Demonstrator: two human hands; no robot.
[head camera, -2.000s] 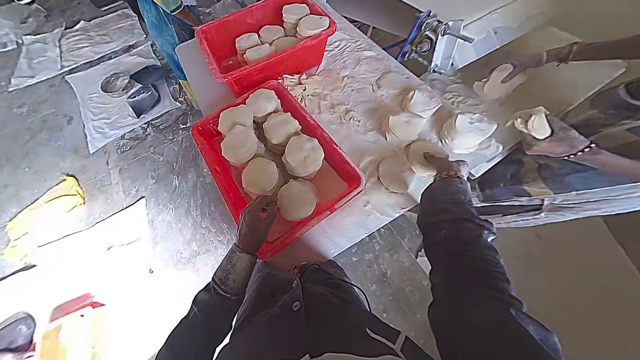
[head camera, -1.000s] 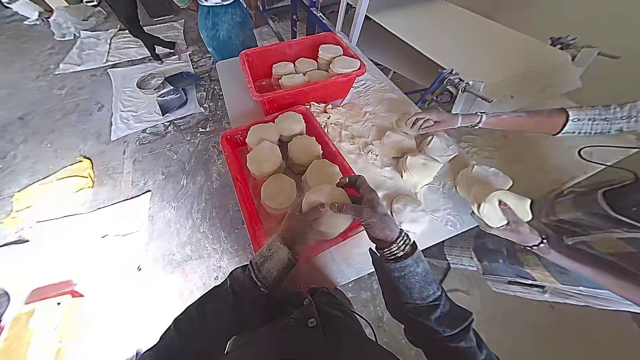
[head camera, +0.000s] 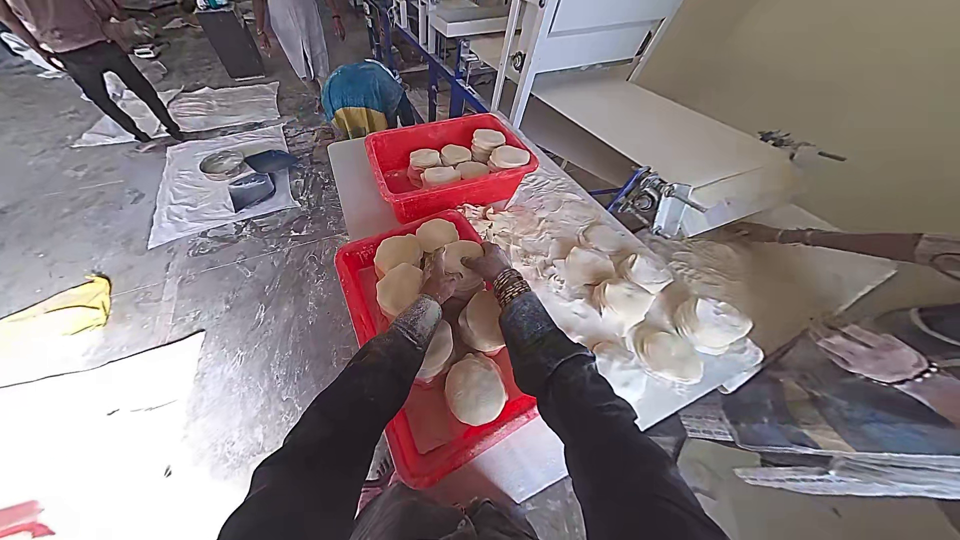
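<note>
Both of my hands are inside the near red plastic crate (head camera: 420, 457), on either side of a stack of round dough discs (head camera: 463, 259). My left hand (head camera: 439, 279) touches the stack's left side, and my right hand (head camera: 489, 262) grips its right edge. Several other disc stacks stand around them in the crate, one of them (head camera: 475, 390) near its front end. Flour-dusted dough discs (head camera: 624, 300) lie in loose piles on the white table to the right of the crate.
Behind stands a second red crate (head camera: 450, 196) with more disc stacks. A co-worker's hand (head camera: 874, 352) and another arm (head camera: 847, 241) are at the right. A metal machine part (head camera: 652, 199) juts beside the table. People and white cloths (head camera: 187, 187) are on the floor at the upper left.
My right hand has gone from the dough piles on the table to the crate. Both hands have moved from the crate's near part to a stack farther back. The view has shifted.
</note>
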